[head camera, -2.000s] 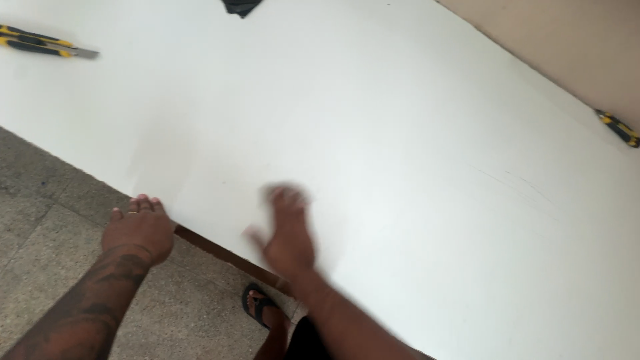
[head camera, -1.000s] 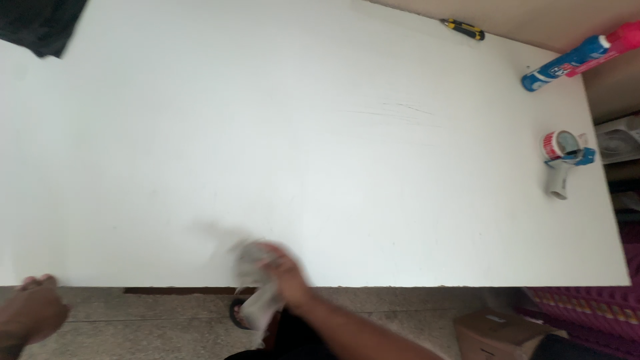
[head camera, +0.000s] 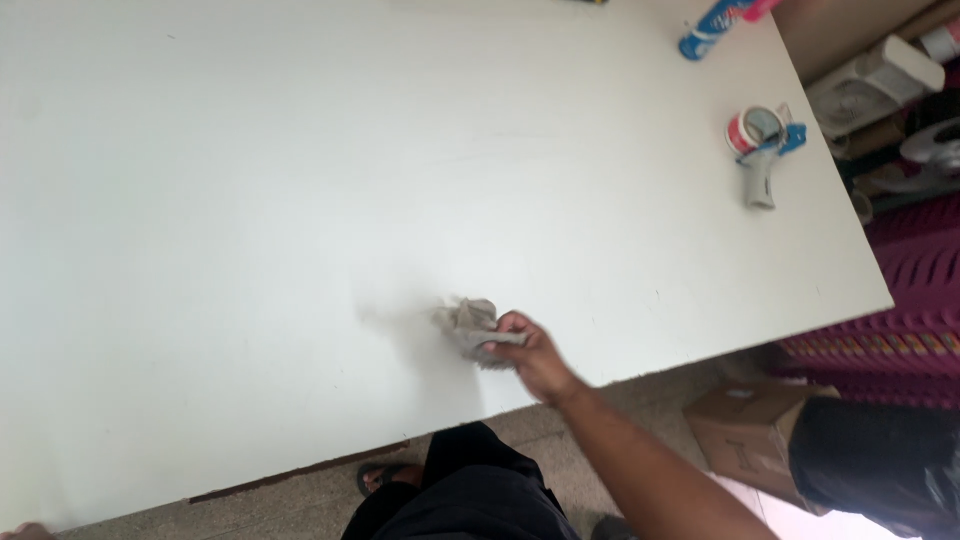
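My right hand is closed on a crumpled grey cloth near the front edge of a white tabletop. The cloth hangs bunched from thumb and fingers, with a shadow to its left; whether it touches the surface cannot be told. Only a small part of my left hand shows at the bottom left corner, by the table's front edge. Its fingers are mostly out of view.
A tape dispenser with a tape roll lies near the table's right edge, with a blue bottle behind it. Past that edge are a white fan and purple plastic crates. A cardboard box sits on the floor.
The view has shifted toward the table's right end. My right hand showed no clear cloth two seconds ago; one second ago it held the grey cloth, partly past the front edge. Now the cloth is over the tabletop.
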